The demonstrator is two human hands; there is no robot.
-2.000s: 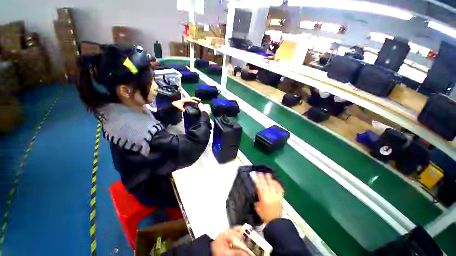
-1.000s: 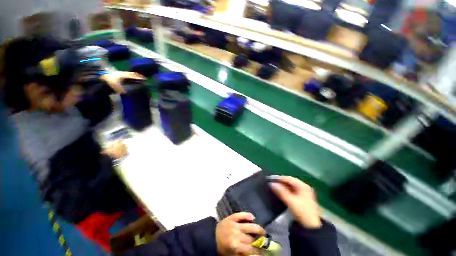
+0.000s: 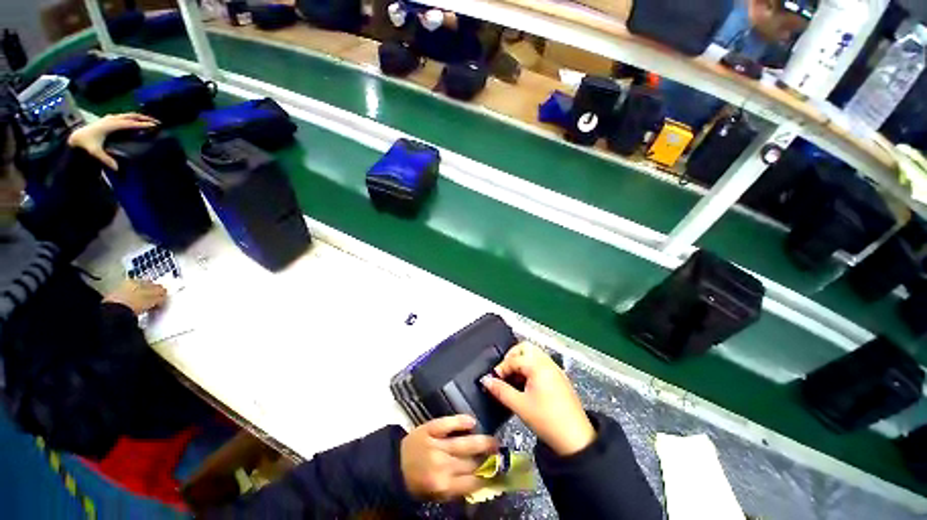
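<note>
A boxy black bag lies on the white bench in front of me, tilted, with its flat black face towards me. My left hand grips its near lower edge and also holds a folded pale-yellow label sheet under the fingers. My right hand is over the bag's right side, thumb and fingertips pinched together at the black face. Whether a single label is between these fingertips is hidden.
A worker sits at the left, with a hand by a printed label sheet. Two black-and-blue bags stand there. More bags lie on the green belt. White paper lies right on grey plastic. A shelf hangs above.
The view has swung right and down. My right hand has moved from the bag's far top edge onto its face, fingers pinched. My left hand keeps its hold on bag and label sheet.
</note>
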